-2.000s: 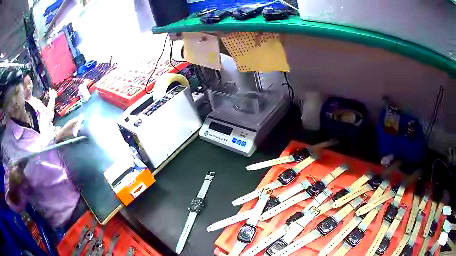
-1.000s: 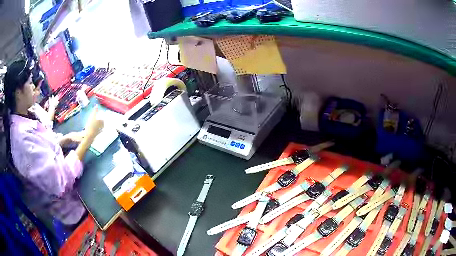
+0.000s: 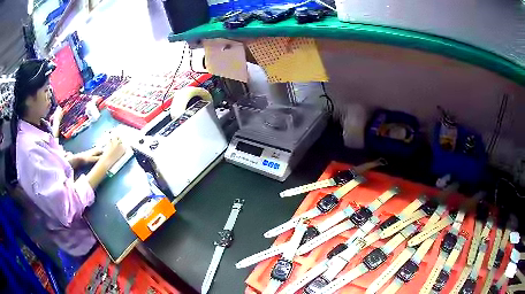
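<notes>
Neither of my hands is in the picture. Several smartwatches with long pale cream straps and dark cases, one of them a watch near the front (image 3: 282, 269), lie in slanting rows on a red tray (image 3: 322, 192) at the lower right. Some straps overlap or stick out past the tray's left edge. A single watch with a grey-blue strap (image 3: 223, 238) lies alone on the dark green bench mat (image 3: 193, 235), left of the tray. The watches at the far right are blurred.
A digital scale (image 3: 267, 155) and a white boxy machine (image 3: 187, 152) stand behind the mat. An orange-and-white carton (image 3: 151, 218) is at the left. A person in a pink smock (image 3: 49, 178) works there. Blue bins (image 3: 391, 135) stand by the wall under a green-edged shelf (image 3: 380, 35).
The person in pink has shifted right and their hands have moved on their bench. The view has moved slightly. The watches lie as before.
</notes>
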